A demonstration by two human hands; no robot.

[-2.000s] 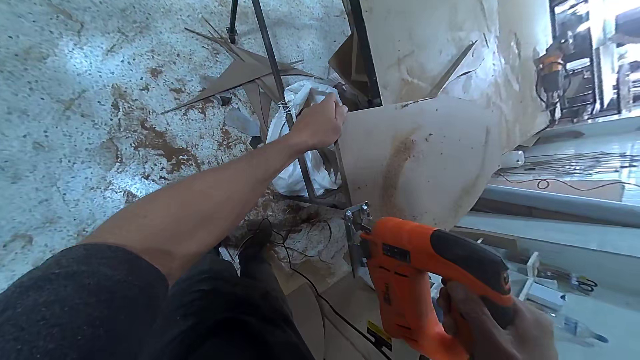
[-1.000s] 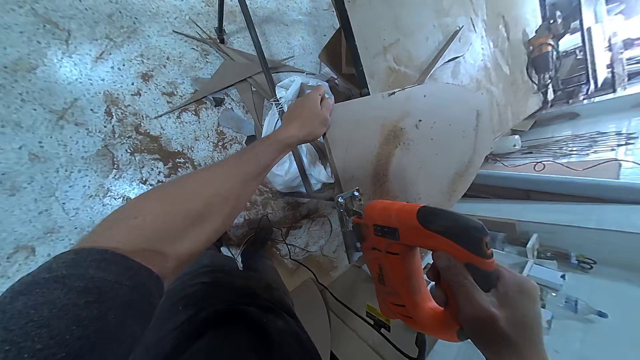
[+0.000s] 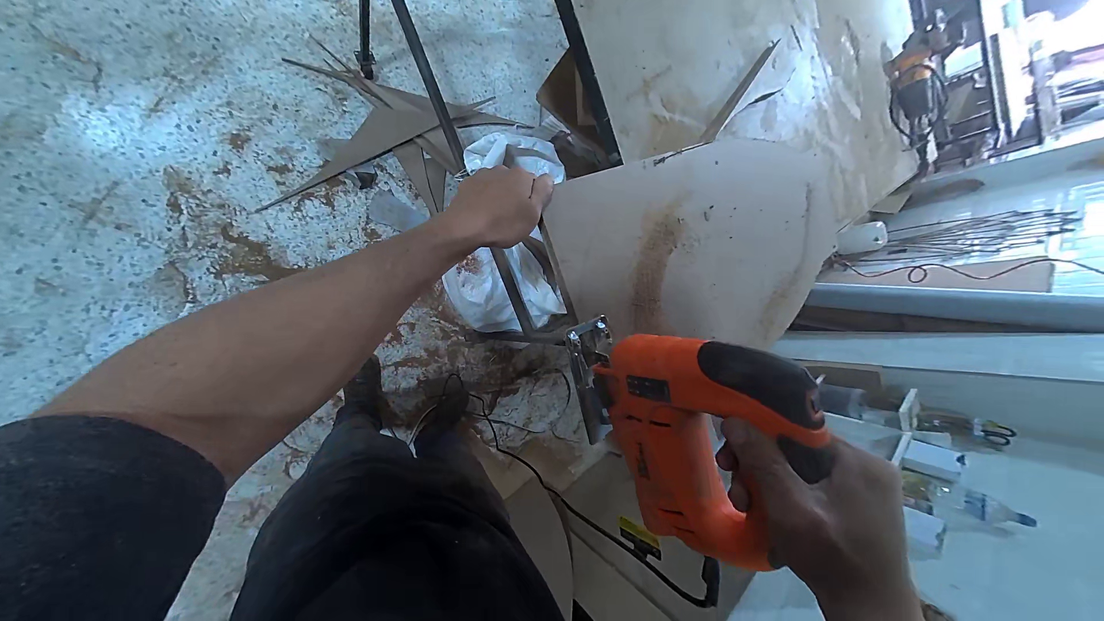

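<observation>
My right hand (image 3: 832, 517) is closed round the handle of an orange and black jigsaw (image 3: 668, 431), which lies tilted with its metal base plate facing left. The base plate is at the lower left corner of a thin board (image 3: 699, 233) with a curved far edge and a streak of brown sawdust. My left hand (image 3: 504, 207) grips the board's left edge near its upper corner; the fingertips are partly hidden. Below that hand, a white plastic sack (image 3: 492, 297) sits among dark metal bars (image 3: 431, 86). The blade and its contact with the board cannot be made out.
Pointed board offcuts (image 3: 388, 129) lie on the speckled, sawdust-strewn floor (image 3: 198, 224). A black power cord (image 3: 595, 517) runs past my legs. Another orange power tool (image 3: 916, 86) stands at the upper right. Scissors (image 3: 996, 433) and small bottles (image 3: 992, 509) are at the right.
Both hands keep their holds on the board and the jigsaw. The view has shifted slightly; nothing else has plainly changed.
</observation>
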